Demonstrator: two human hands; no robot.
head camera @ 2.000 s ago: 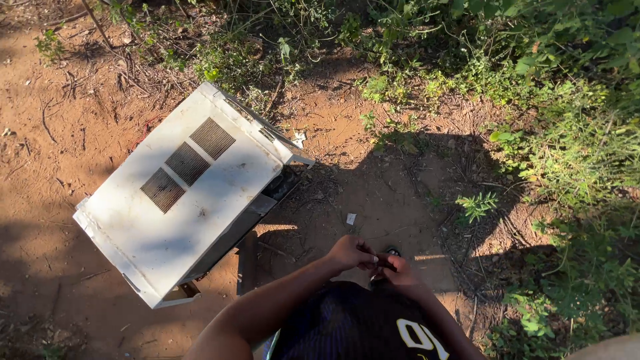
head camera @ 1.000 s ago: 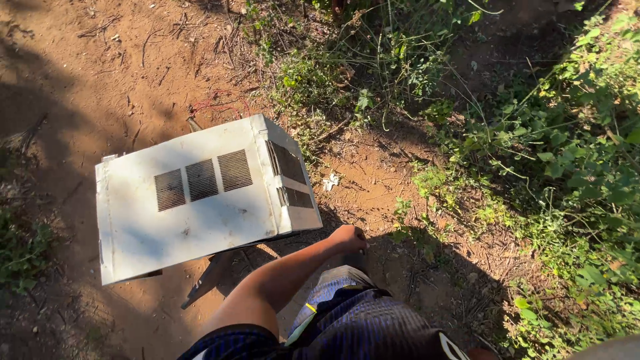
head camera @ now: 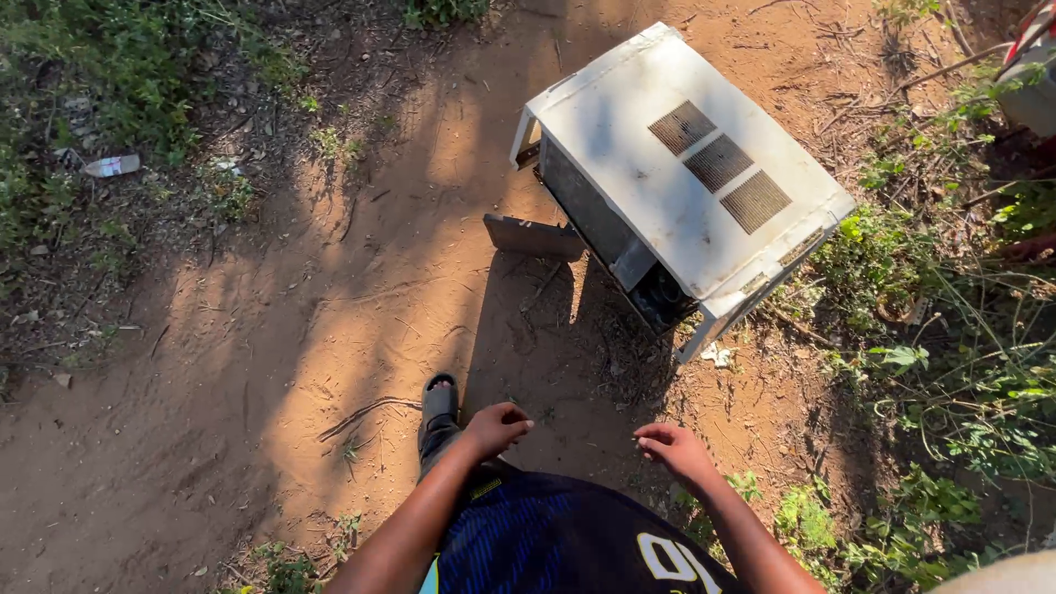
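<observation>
My left hand [head camera: 497, 430] is held low in front of my body, fingers loosely curled, with no object visible in it. To its right, my right hand [head camera: 672, 450] hovers with bent fingers apart; a tiny speck shows by its fingertips, too small to name. The two hands do not touch. Beyond them a white metal appliance casing [head camera: 615, 157] with several slotted vents stands on the dirt, dusty on top, its near side open onto dark inner parts. A flat dark panel [head camera: 535, 238] juts out from its left side near the ground.
A plastic bottle [head camera: 113, 166] lies by weeds at the upper left. White litter [head camera: 716, 355] is on the soil by the casing's near corner. Green plants [head camera: 924, 355] line the right side, and a stick [head camera: 367, 414] lies near my sandalled foot [head camera: 440, 394].
Two seconds ago my hands were together; now they are apart. The view has swung, so the casing now shows at the upper right.
</observation>
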